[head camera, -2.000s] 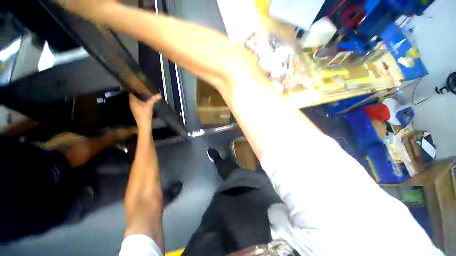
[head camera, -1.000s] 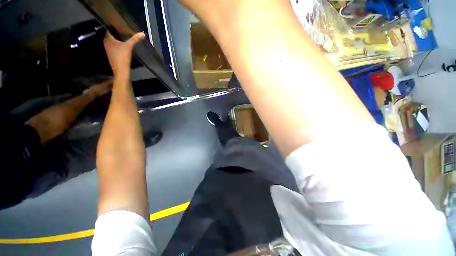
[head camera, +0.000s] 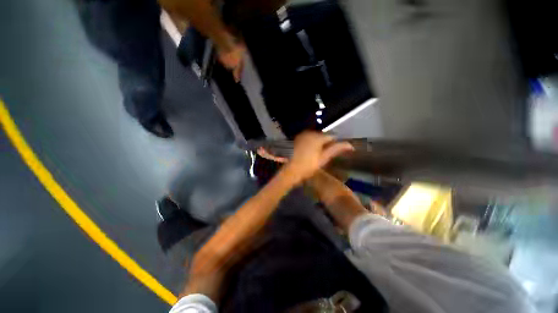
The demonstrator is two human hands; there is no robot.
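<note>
The picture is blurred. A large grey metal trolley (head camera: pixel 428 160) with dark openings fills the top middle and right. My left hand (head camera: pixel 313 153) is on its frame bar, thumb spread along the bar and fingers over it. My right forearm passes under my left forearm. Of my right hand (head camera: pixel 271 155) only some fingers show, left of my left wrist near the bar's end. The rest is hidden, so its hold is not clear.
Another person's legs (head camera: pixel 141 79) stand at upper left, and that person's hand (head camera: pixel 232 60) is at the trolley's far side. A curved yellow floor line (head camera: pixel 73 211) runs at left. A blurred yellowish box (head camera: pixel 422 208) is at right.
The view has swung round; the trolley now lies at top middle and right. My arms, apart before, now cross. The workbench has left the view. The other person now shows at upper left.
</note>
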